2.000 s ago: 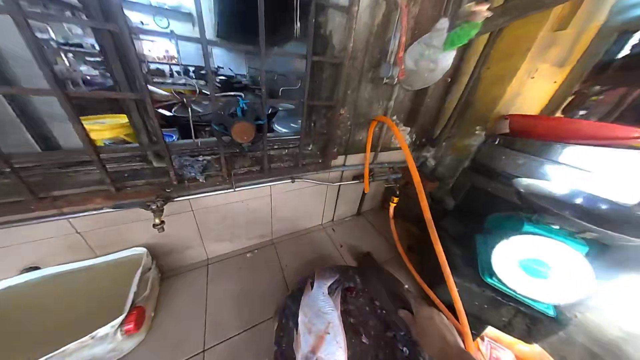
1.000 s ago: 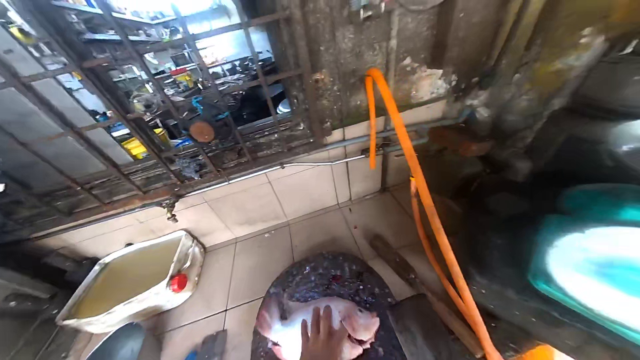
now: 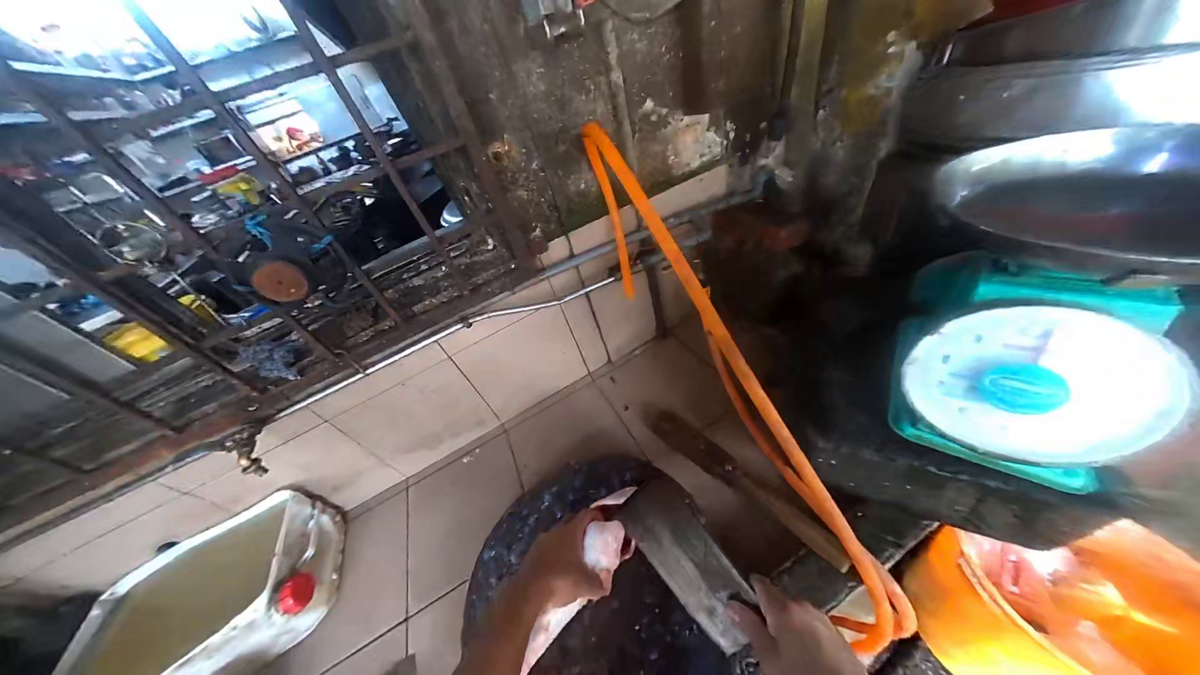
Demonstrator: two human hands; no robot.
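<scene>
A pinkish-white fish [image 3: 604,546] is on a dark round chopping block [image 3: 511,525] at the bottom centre. My left hand [image 3: 562,562] grips it, with part of it showing past the fingers and more below the wrist. In my right hand [image 3: 797,630] is the handle of a wide cleaver [image 3: 682,553]. The blade slants up and left over the block, its far end beside the fish. Whether the edge touches the flesh I cannot tell.
An orange hose [image 3: 694,286] runs down right of the block, past a wooden board [image 3: 750,492]. At right are a green dial scale [image 3: 994,455] and an orange container [image 3: 975,600]; at left, a cut-open plastic container [image 3: 309,562] under a brass tap [image 3: 246,450].
My left hand, flat on the fish a second ago, now grips it. The cleaver, whose handle my right hand now holds, has come over the block. The view has shifted.
</scene>
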